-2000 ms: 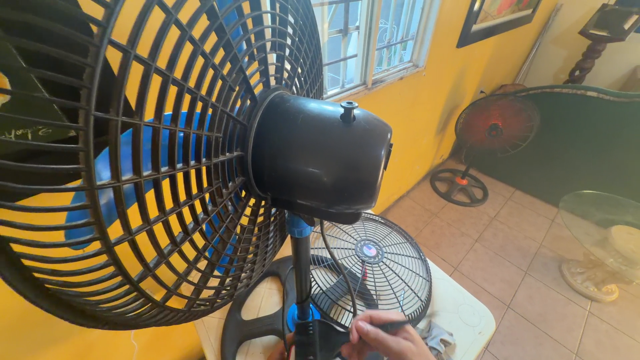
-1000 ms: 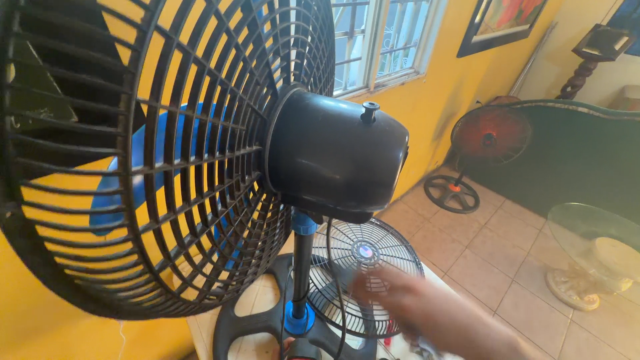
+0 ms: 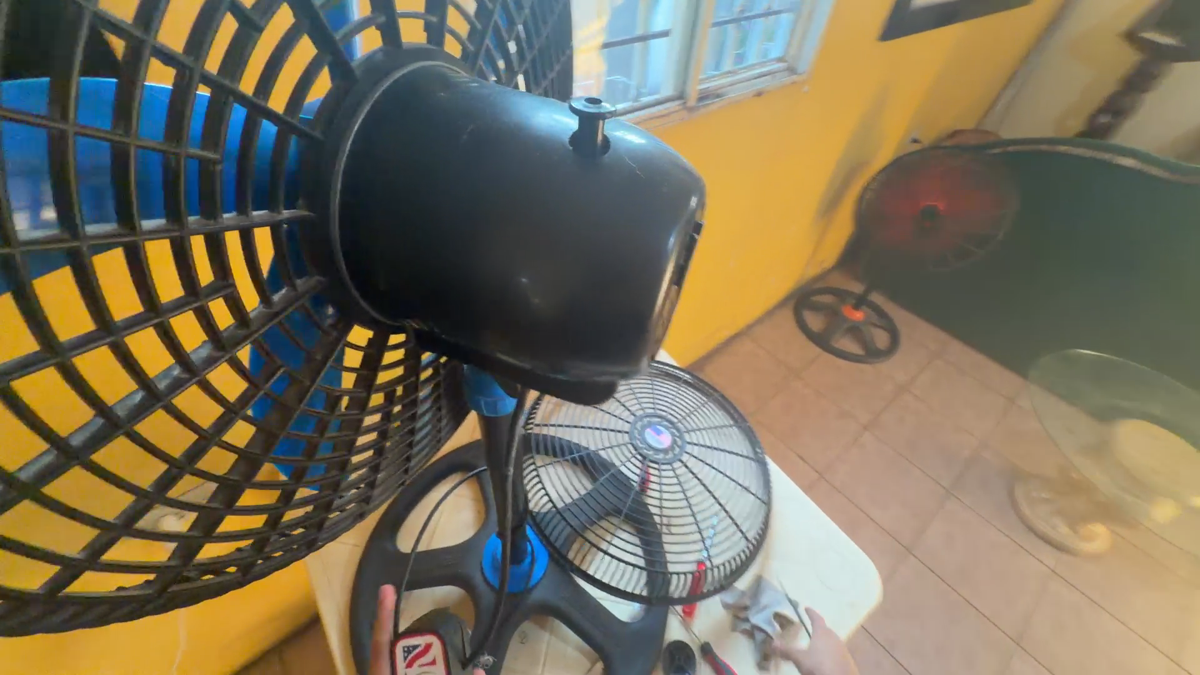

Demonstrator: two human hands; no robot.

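Note:
A large black pedestal fan with a black motor housing (image 3: 516,225), blue blades (image 3: 150,150) and a black grille (image 3: 216,281) fills the left and middle. Its post rises from a wheel-shaped black base (image 3: 422,572) with a blue collar (image 3: 514,560). At the bottom, fingers of my left hand (image 3: 386,630) lie on both sides of a dark box (image 3: 436,623) bearing a red-edged label, apparently gripping it. My right hand (image 3: 817,649), partly cut off by the frame's lower edge, is at a grey cloth (image 3: 761,609); its grip is unclear.
A loose round fan grille (image 3: 741,469) lies over the base on a cream table (image 3: 834,553). Beneath and near it are a red-handled tool (image 3: 694,591) and another tool (image 3: 717,659). Beyond stand a red-centred fan (image 3: 928,211) and a glass-topped table (image 3: 1116,422) on the tiled floor.
My right hand has moved from beside the fan's post, across the loose grille, to the grey cloth at the right. The view has come closer to the motor housing.

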